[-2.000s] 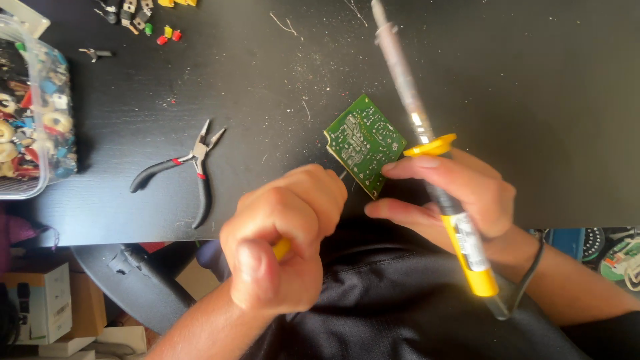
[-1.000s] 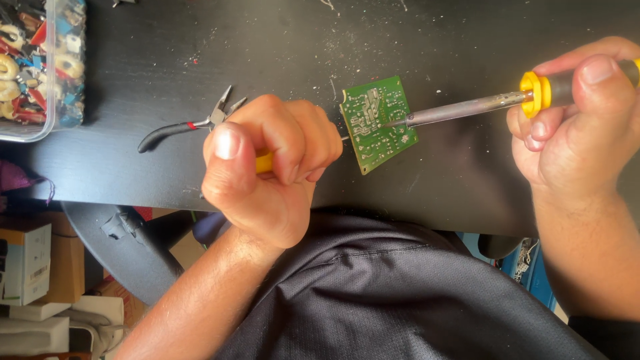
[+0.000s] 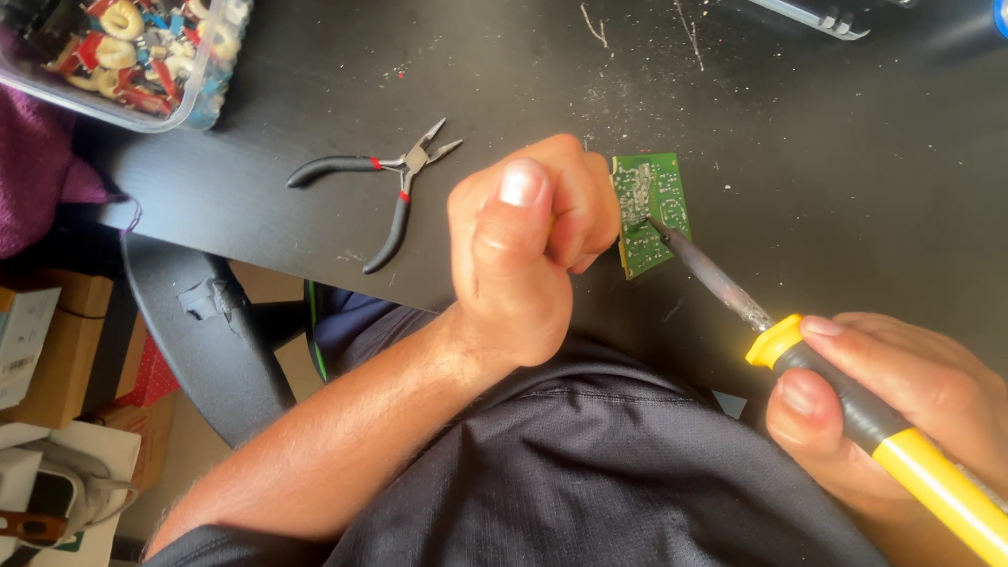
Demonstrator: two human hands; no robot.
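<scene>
My left hand (image 3: 531, 236) is a fist closed around a yellow-handled tool (image 3: 552, 226), of which only a sliver of yellow shows; its kind and its far end are hidden. Just right of the fist is a green printed circuit board (image 3: 652, 189), solder side facing me, its left edge close to the knuckles. My right hand (image 3: 890, 402) grips a soldering iron (image 3: 839, 394) by its black and yellow handle. The iron's dark tip meets the solder joints near the board's middle. Black-handled pliers (image 3: 415, 160) lie with jaws apart, left of the fist.
A clear plastic container (image 3: 185, 110) of electronic parts stands at the upper left. Wire scraps (image 3: 596, 27) and small debris dot the black table (image 3: 787, 189). A metal tool (image 3: 819, 17) lies at the top right. Below the table edge are a chair armrest (image 3: 213, 339) and boxes (image 3: 75, 331).
Two seconds ago my right hand held the board's edge along with the iron; its fingers have since left the board, and the iron's tip is now on it. The left fist stays closed.
</scene>
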